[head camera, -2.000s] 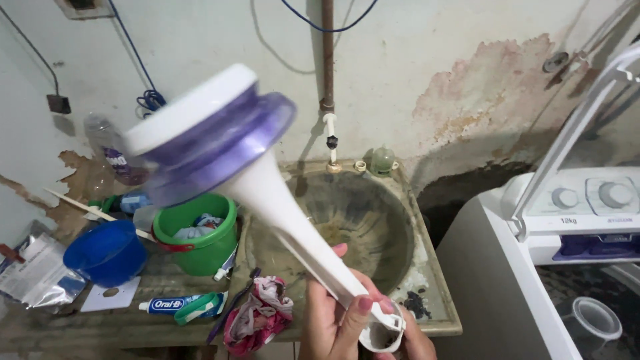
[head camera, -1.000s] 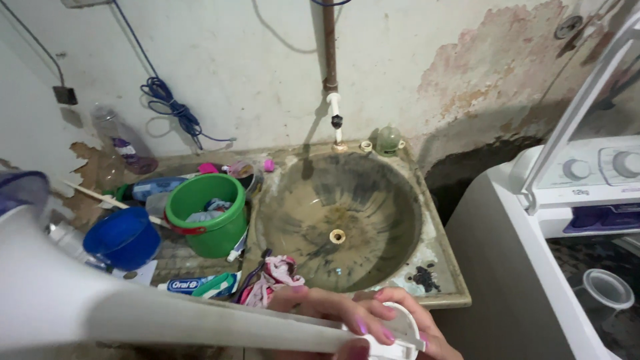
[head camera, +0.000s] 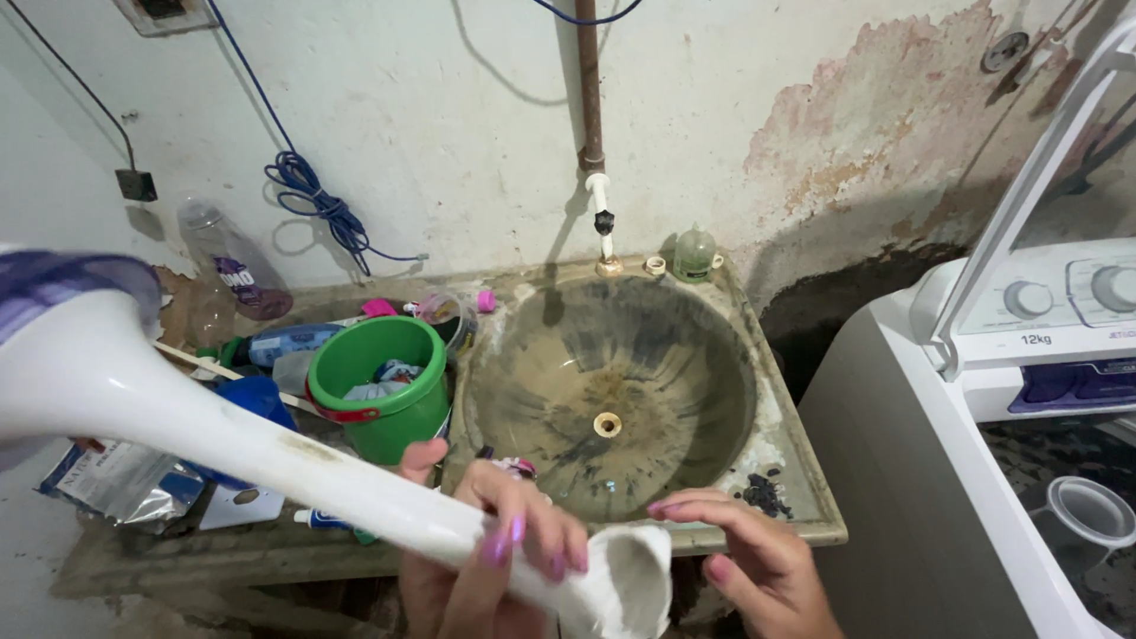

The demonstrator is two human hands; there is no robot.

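Note:
A long white plastic part (head camera: 293, 453) with a wide purple-rimmed end runs from the left edge to the bottom middle. It ends there in a hollow, cup-like opening. My left hand (head camera: 497, 541) is closed around its narrow shaft, close to that opening. Just right of the opening, my right hand (head camera: 754, 550) is held with thumb and fingers apart, holding nothing. Behind both hands lies the round basin of a worn stone-like sink (head camera: 621, 382), with a drain at its centre.
Left of the basin stand a green bucket (head camera: 399, 426) with cloth inside, a blue plastic container (head camera: 257, 399), bottles and a silvery packet (head camera: 133, 488). A white tap (head camera: 601, 200) rises behind the basin. A washing machine (head camera: 896, 444) with its lid raised is at the right.
The purple-rimmed end has swung from the upper middle to the left edge. My right hand, earlier on the part's narrow end, has let go and is beside it.

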